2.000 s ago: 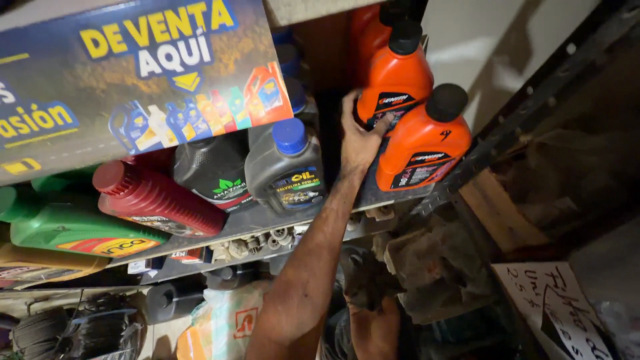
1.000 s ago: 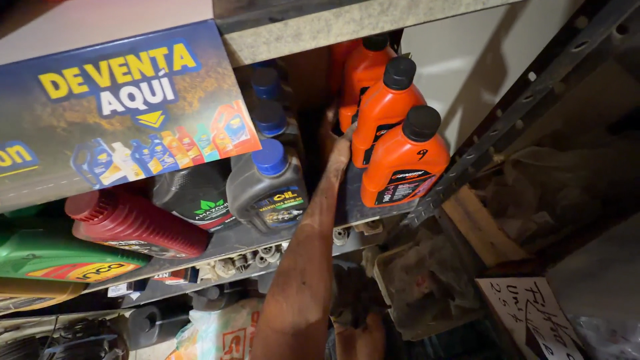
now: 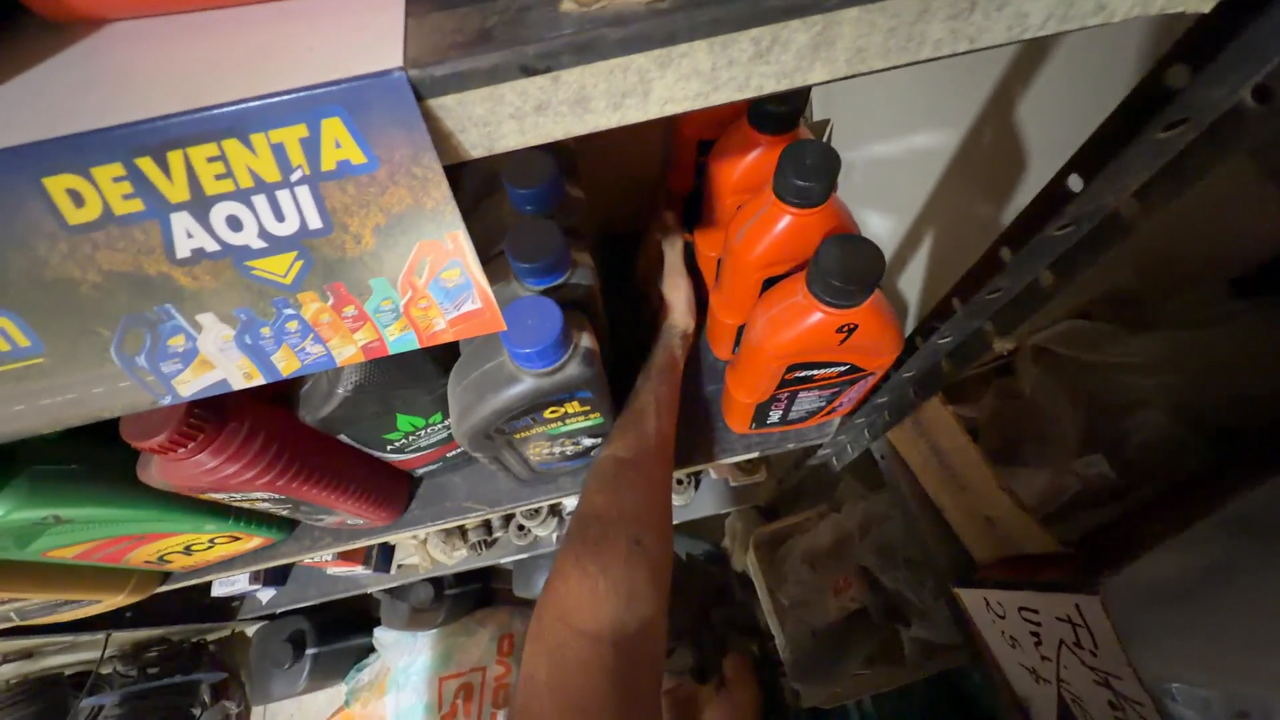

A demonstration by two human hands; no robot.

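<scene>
My left hand reaches deep into the shelf, close along the left side of a row of orange oil bottles with black caps. Its fingers are dim and partly hidden, so any grip is unclear. Left of my forearm stand several dark grey oil bottles with blue caps, one behind another. A black bottle with a green leaf mark and a tilted dark red bottle lie farther left. My right hand shows dimly at the bottom, beside my left forearm; what it touches cannot be made out.
A printed cardboard display overhangs the bottles at left. The upper shelf edge crosses above my hand. At right stands a perforated metal upright. Below are small parts on a lower shelf, a plastic-lined bin and a handwritten sign.
My left hand has moved from the side of the front orange bottles to deeper in the shelf, beside those farther back. My right hand shows less than at first. The view has shifted.
</scene>
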